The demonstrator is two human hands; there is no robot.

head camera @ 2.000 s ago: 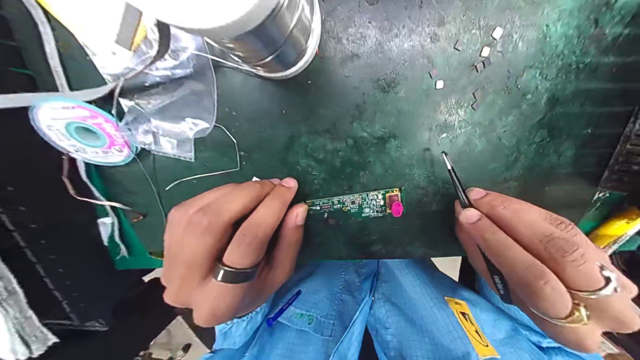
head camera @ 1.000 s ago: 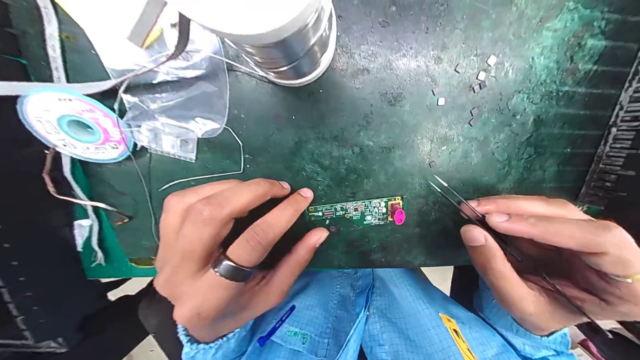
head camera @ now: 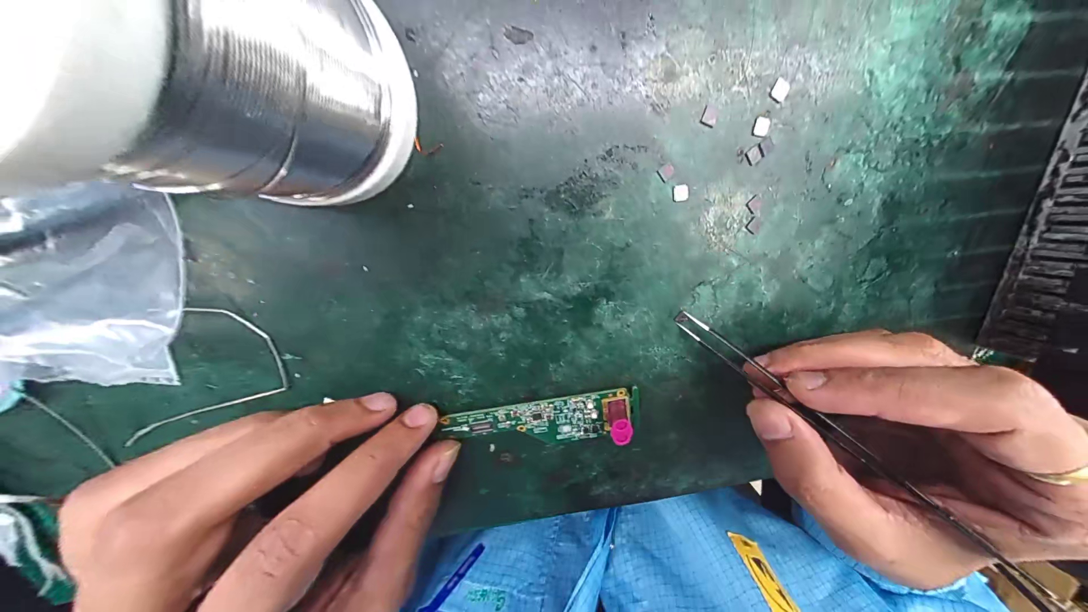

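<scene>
A narrow green circuit board point(head camera: 544, 416) lies on the dark green mat near its front edge, a bright pink round piece point(head camera: 622, 432) at its right end. My left hand point(head camera: 289, 501) rests at the board's left end, its index fingertip and thumb touching or nearly touching it. Right of the board, my right hand point(head camera: 901, 442) holds black tweezers point(head camera: 748, 365) between thumb and fingers. A small dark piece shows at the tweezers' tips; whether they grip it is hard to tell. Beyond them, several small square pieces point(head camera: 762, 127), some white and some dark, are scattered.
A large spool of solder wire point(head camera: 280, 93) stands at the upper left. Below it are a clear plastic bag point(head camera: 93, 289) and a bent length of wire point(head camera: 276, 357). A black ridged strip point(head camera: 1045, 238) borders the mat at the right. Blue clothing point(head camera: 663, 544) shows below the mat's edge.
The view has moved closer to the mat. My right hand has changed its hold on the tweezers since the oldest frame. A small dark piece now shows at their tips.
</scene>
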